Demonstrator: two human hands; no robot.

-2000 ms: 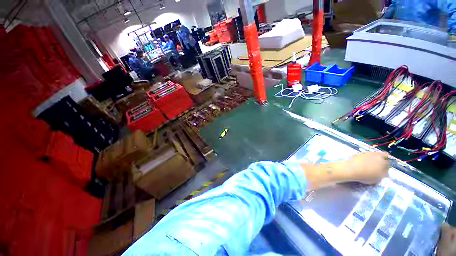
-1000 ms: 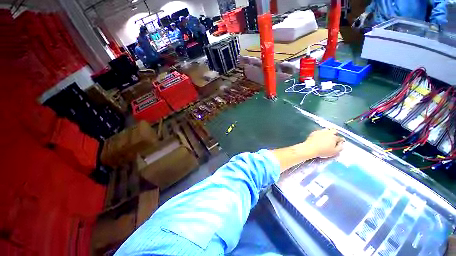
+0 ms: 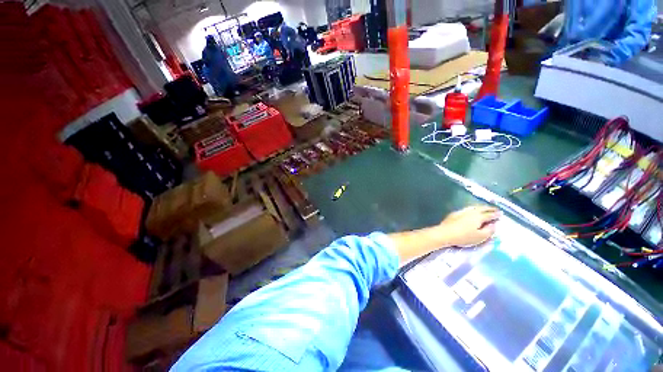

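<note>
A large rectangular silver-grey panel (image 3: 509,290) with a bright, reflective face lies on the green bench at the lower right, its near side cut off by the frame's edge. My left hand (image 3: 472,225) rests at the panel's far left corner, fingers bent over the edge. Whether the fingers pinch a thin strand there cannot be told. A pale strip (image 3: 501,201) runs along the bench beyond the panel's far edge. My right hand is not in view.
Wired modules (image 3: 618,178) with red and black leads lie at right. A white cable (image 3: 483,139), a red bottle (image 3: 456,109), blue bins (image 3: 510,116) and a yellow-black tool (image 3: 339,192) are on the bench. A person in blue (image 3: 607,29) stands beyond a pale housing (image 3: 603,83).
My left hand has moved left from the panel's far edge to its far left corner. My right hand, partly seen at the right edge earlier, is out of view. The view has shifted.
</note>
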